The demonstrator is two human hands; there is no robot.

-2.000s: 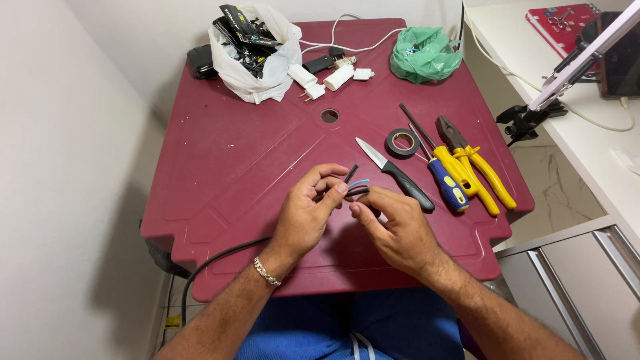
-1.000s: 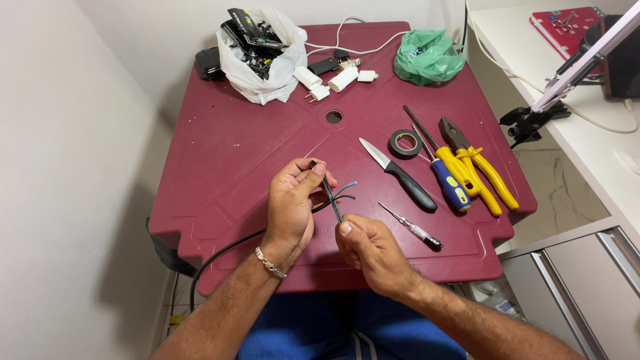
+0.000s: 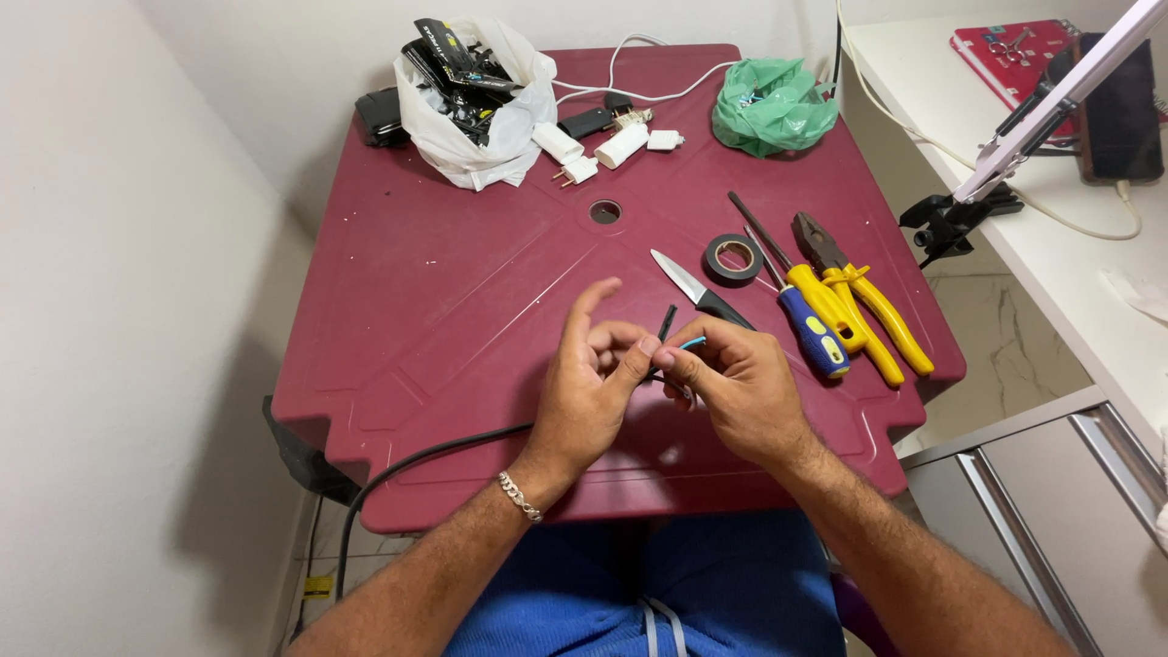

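Between thumb and fingers, my left hand (image 3: 593, 392) holds the end of a black sheathed electrical cable (image 3: 429, 451) that runs off over the table's left front edge. Close against it, my right hand (image 3: 735, 383) pinches the split end, where a blue insulated wire (image 3: 693, 343) and dark strands stick out. A piece of black sheath (image 3: 669, 322) points up between the hands. Just behind my right hand lies a knife (image 3: 680, 276) with a black handle. Beside it are a roll of black electrical tape (image 3: 733, 260), a blue-handled screwdriver (image 3: 812, 333), a yellow-handled screwdriver (image 3: 826, 306) and combination pliers (image 3: 867, 301).
On the red plastic table (image 3: 438, 319), a white plastic bag (image 3: 484, 155) of packets, several white chargers (image 3: 622, 146) and a green plastic bag (image 3: 772, 108) stand at the back. A clamped lamp arm (image 3: 1058, 100) and a phone (image 3: 1121, 109) are on the white desk at right.
My right hand has moved up to the wires beside my left thumb. The thin tester screwdriver seen on the table right of my right hand one second ago is no longer visible there.
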